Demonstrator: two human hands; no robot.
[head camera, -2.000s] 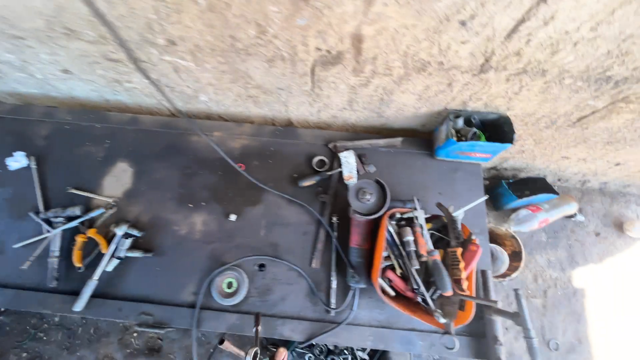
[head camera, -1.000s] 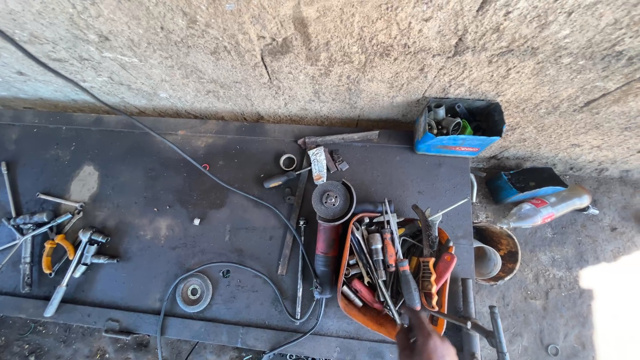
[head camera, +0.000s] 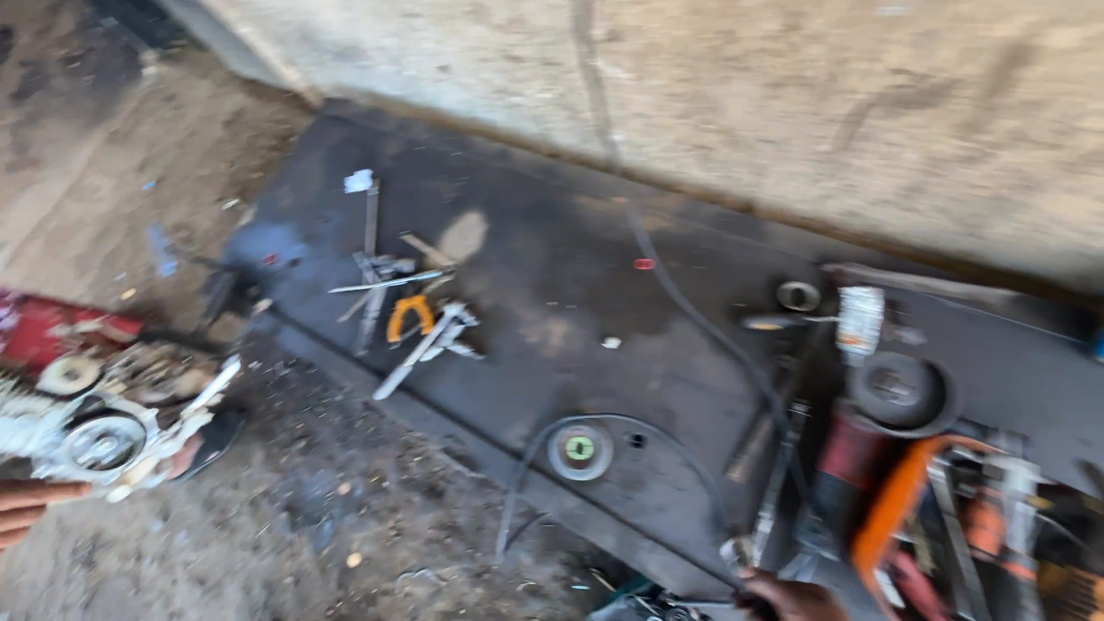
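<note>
My right hand (head camera: 789, 597) is at the bottom edge, blurred, its fingers closed around a metal tool (head camera: 735, 552) whose shiny end points up beside the bench edge. Just right of it are an angle grinder (head camera: 849, 457) with a dark disc and an orange bin (head camera: 893, 509) of hand tools. At the left edge, extended fingers (head camera: 39, 509) show beside a dirty metal engine part (head camera: 103, 440); whose hand this is cannot be told, and its palm is hidden. A grinding disc (head camera: 580, 448) lies near the bench's front edge, inside a loop of black cable (head camera: 703, 319).
On the dark metal bench (head camera: 535, 345) lie an orange-handled tool (head camera: 410, 317), several metal tools (head camera: 423, 349), a metal ring (head camera: 798, 295) and a screwdriver (head camera: 772, 323). A rough wall (head camera: 733, 103) runs behind. A foot (head camera: 185, 457) shows by the engine part on the dirt floor.
The view has swung left and tilted, bringing in the engine part and the fingers at the left edge. My right hand was at the orange bin's front a second ago; now it is left of the bin.
</note>
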